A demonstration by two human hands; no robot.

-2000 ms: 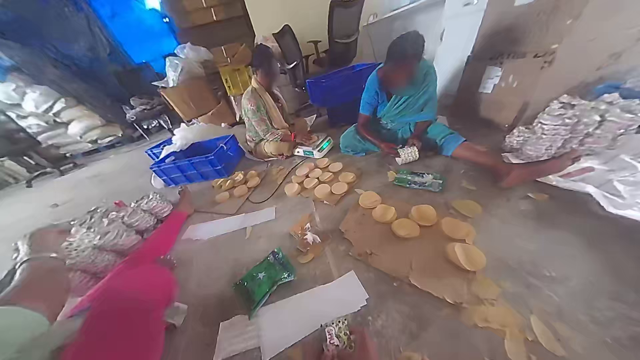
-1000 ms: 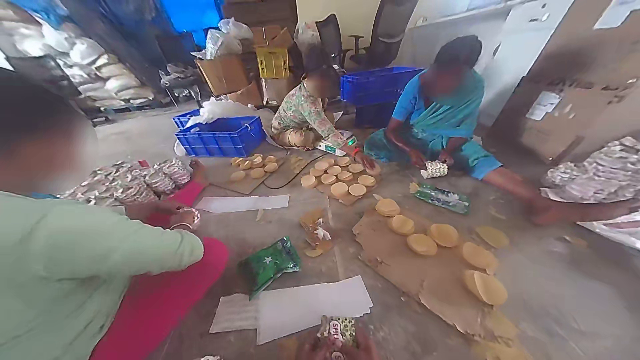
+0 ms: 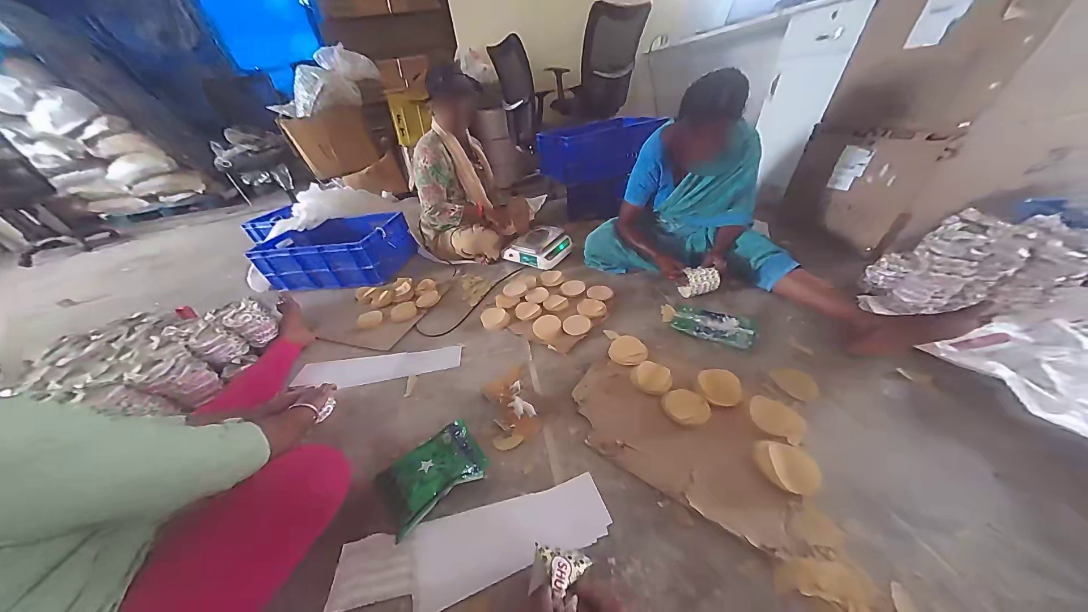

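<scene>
At the bottom edge, my right hand is at a small printed packet with a pointed end, its fingers closed around the lower part. My left hand shows only as a blurred bit left of that packet; its fingers are cut off by the frame. Behind them, white paper strips lie overlapping on the floor. A green plastic pouch rests at their upper left edge. To the right, small stacks of round, flat, yellowish discs, which look like papads, sit on and around a torn cardboard sheet.
Seated people work at left and ahead, one beside a digital scale, another holding a printed roll. More discs lie on cardboard. Blue crates stand behind. Heaps of wrapped packets flank both sides; a green packet lies ahead.
The person by the scale has drawn an arm back from the discs, where it reached one second ago. The packet at my hands now shows its pointed end upward. The view first swung left.
</scene>
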